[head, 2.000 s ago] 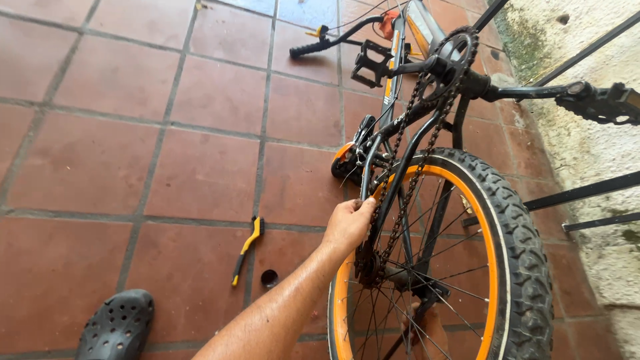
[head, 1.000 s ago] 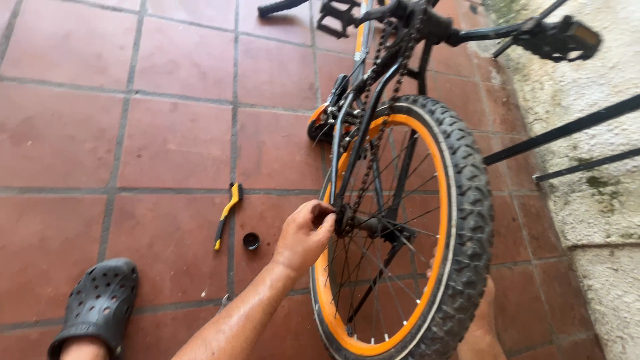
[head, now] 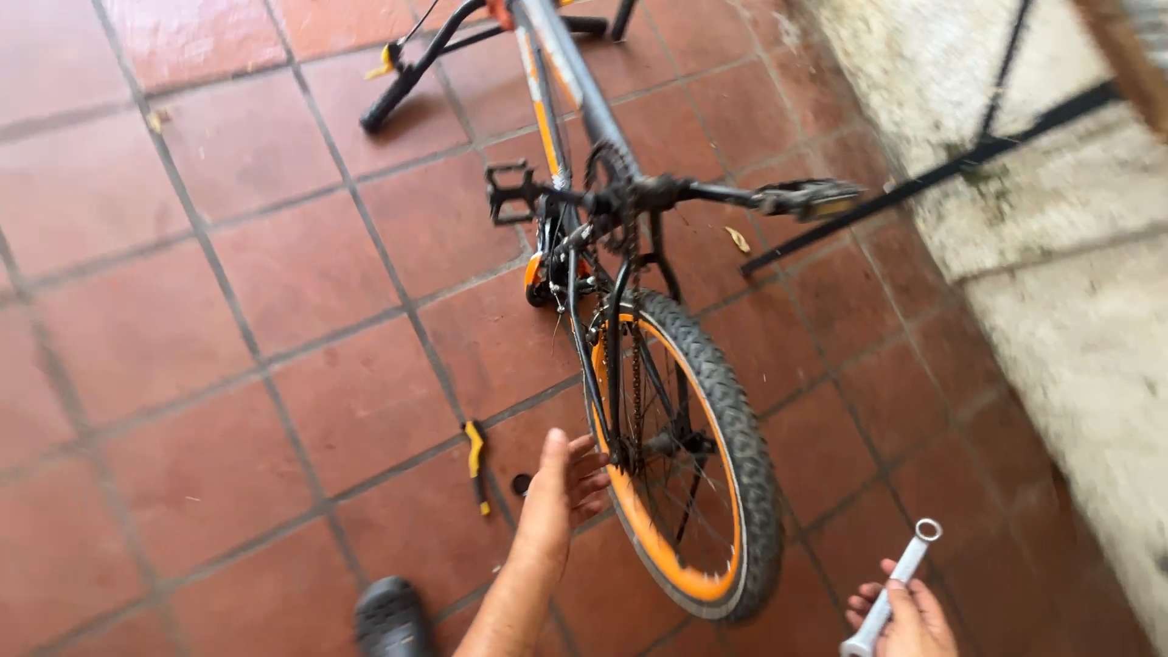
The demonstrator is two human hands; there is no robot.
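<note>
An upside-down bicycle stands on the floor, its rear wheel with orange rim and knobby tire toward me. Fingers spread and nothing held, my left hand is just left of the rear hub area, beside the chain. My right hand grips a metal combination wrench, ring end up, to the right of the wheel. On the tiles left of my left hand lies a yellow and black brush-like tool, whose kind I cannot tell for sure. A small round black cap lies near it.
Pedals and cranks stick out above the wheel. Handlebars rest on the tiles farther off. A black metal bar slants from the rough pale wall on the right. A dark clog is at the bottom.
My left hand has come off the rear hub area and its fingers have spread. My right hand, low by the wheel before, is now out to the right with a wrench in view.
</note>
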